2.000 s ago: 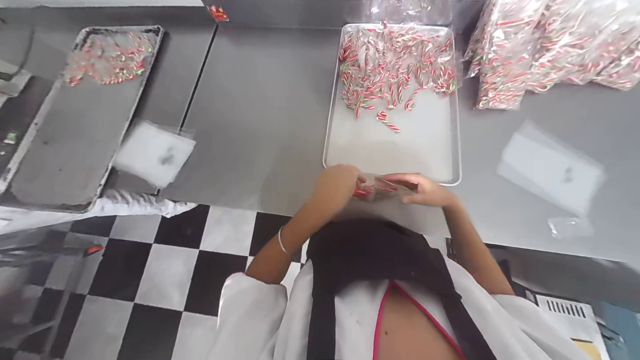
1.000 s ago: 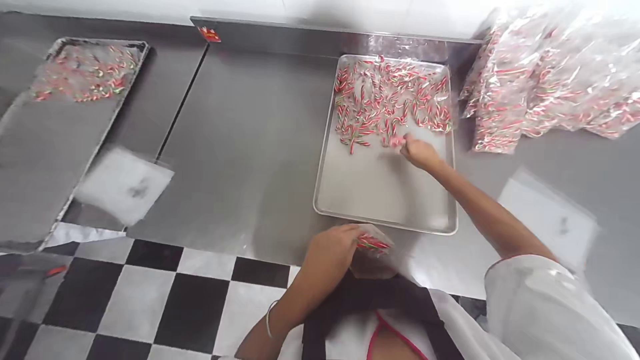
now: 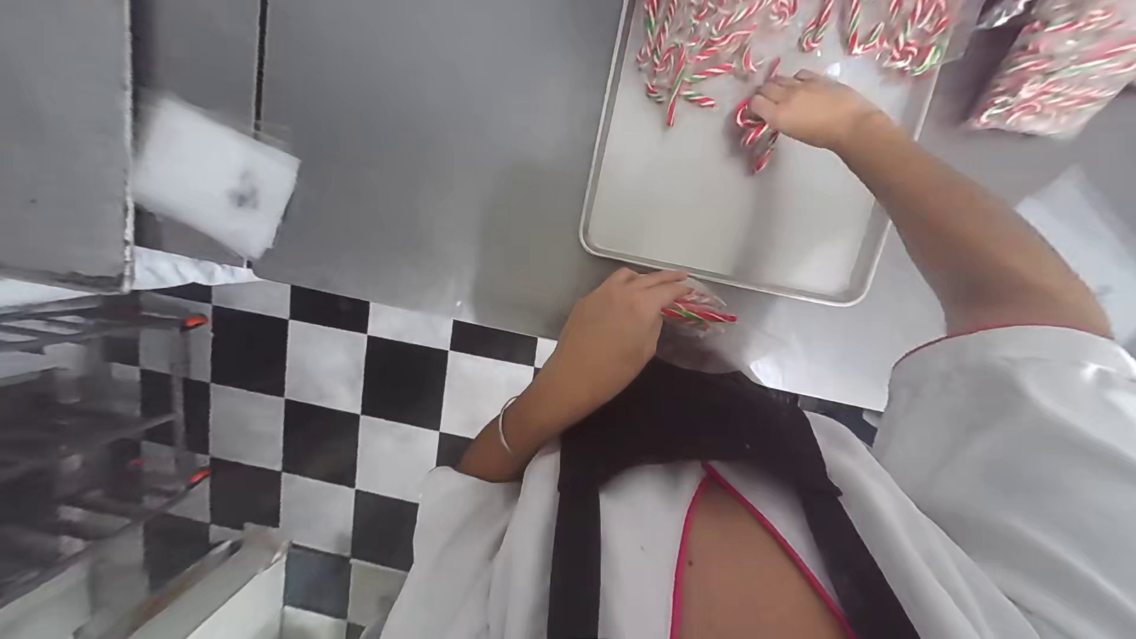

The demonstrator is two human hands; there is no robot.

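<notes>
My left hand [image 3: 626, 324] is closed on a clear plastic bag [image 3: 701, 324] with red, white and green candy canes inside, at the counter's front edge. My right hand [image 3: 812, 111] is over the metal sheet tray [image 3: 737, 274], its fingers closed on a few small candy canes [image 3: 756, 133]. Many more candy canes [image 3: 701, 44] lie at the back of this tray, cut off by the top of the view. The left hand is just in front of the tray's near rim.
Filled candy cane bags [image 3: 1056, 71] are right of the tray. White sheets or bags lie at left [image 3: 217, 177] and far right [image 3: 1087, 240]. Another tray [image 3: 62, 142] is at far left, above a metal rack [image 3: 182, 382]. The steel counter [image 3: 426, 142] spans between.
Two seconds ago both hands were together at the bag. The right hand has since reached over the tray and now has candy canes pulled nearer from the pile. The left hand stays on the bag.
</notes>
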